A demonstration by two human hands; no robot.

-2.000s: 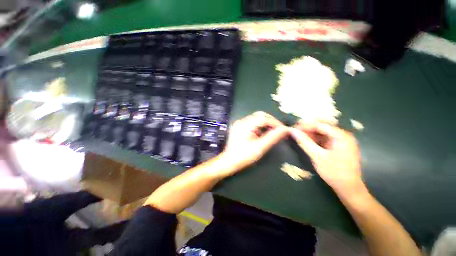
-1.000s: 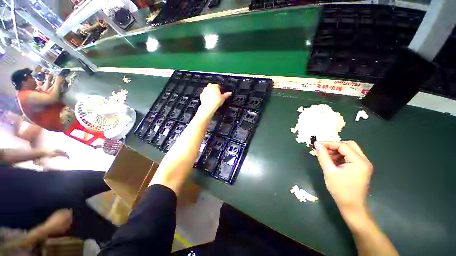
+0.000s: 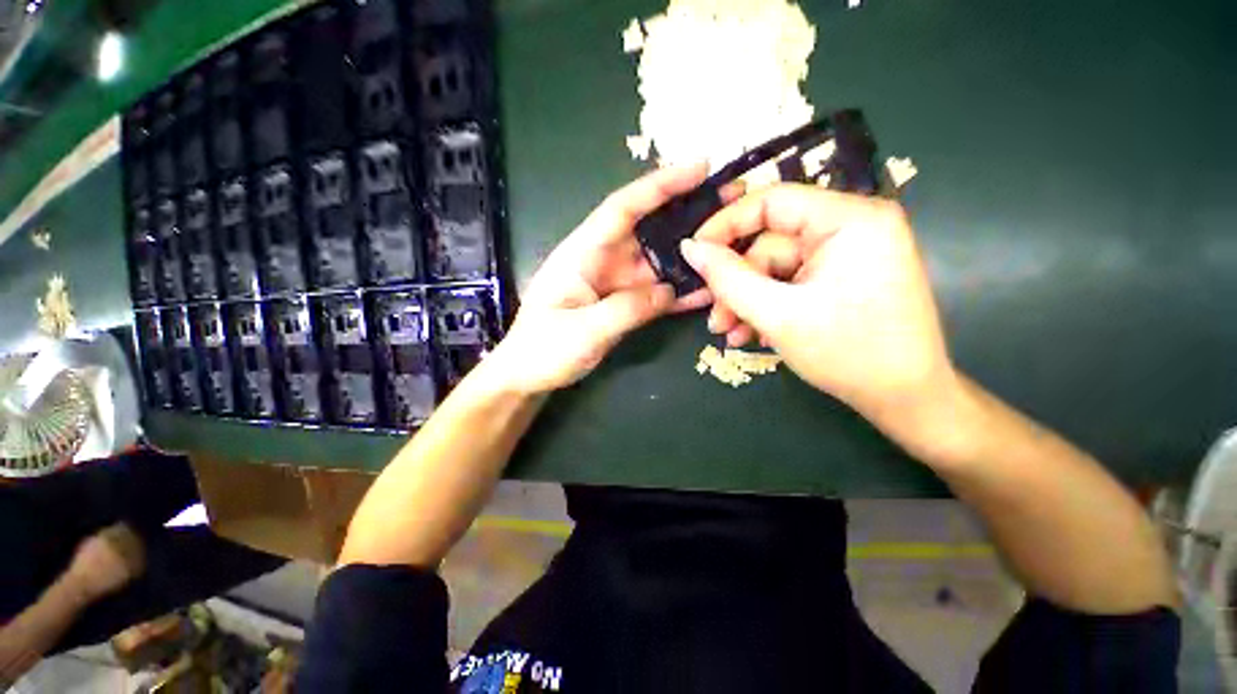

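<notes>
A black phone housing (image 3: 669,233) with rectangular openings is held tilted above the bench, its far end pointing up and right. My left hand (image 3: 577,292) grips its near left end from below and the side. My right hand (image 3: 828,292) is over the housing, thumb and index finger pinched together at its near end. Whether a small part is between those fingertips cannot be told. The cream heap (image 3: 719,82) lies just beyond the housing. The black blister tray (image 3: 503,258) with housings in its pockets lies to the left.
A small cream scrap cluster (image 3: 737,363) lies below my hands. A white fan (image 3: 48,407) stands far left, near another person's arm (image 3: 82,583). A cardboard box (image 3: 278,508) is below the bench edge.
My left hand has come back from the tray and now holds a housing. My right hand has moved from beside the heap onto that housing. The view has shifted downward.
</notes>
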